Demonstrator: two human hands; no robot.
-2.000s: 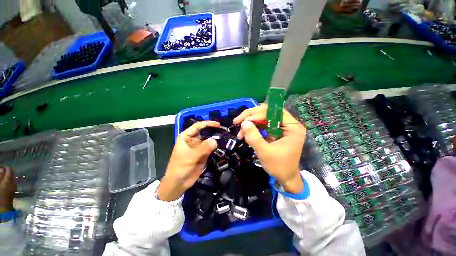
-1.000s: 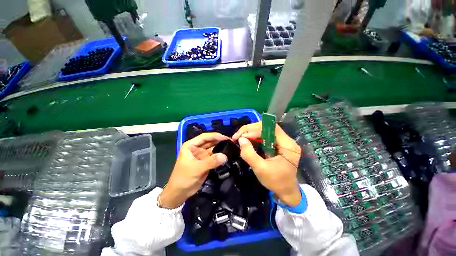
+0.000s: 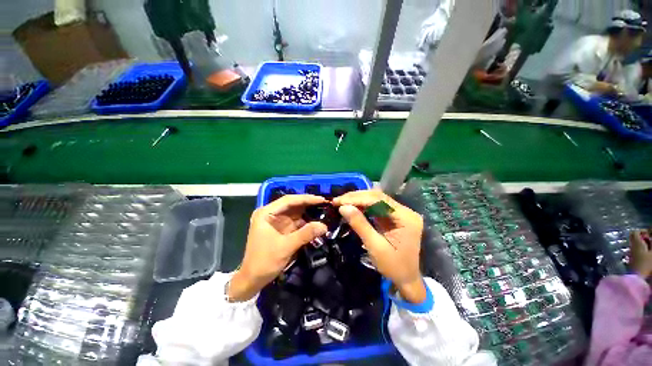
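Note:
My left hand [image 3: 275, 239] holds a black housing [image 3: 323, 214] between thumb and fingers above the bin. My right hand [image 3: 386, 232] is beside it, with thumb and forefinger pinched at the housing's near side. A green circuit board [image 3: 379, 209] lies against the right hand's fingers, foreshortened and partly hidden. What the right fingertips pinch, probably the board's lead wires, is too small to tell. The blue parts bin [image 3: 322, 352] under my hands holds many black housings, some with silver-white rectangles.
A clear box [image 3: 189, 239] and clear blister trays [image 3: 93, 264] lie left. A blister tray of green boards [image 3: 493, 271] lies right. Beyond are the green conveyor [image 3: 236, 150] with small units and a grey post [image 3: 429, 93]. A pink sleeve [image 3: 618, 314] is at the right edge.
The circuit board has tipped from upright to nearly flat by the right hand. Both hands remain together over the bin. The camera view has shifted, and units on the belt have changed position.

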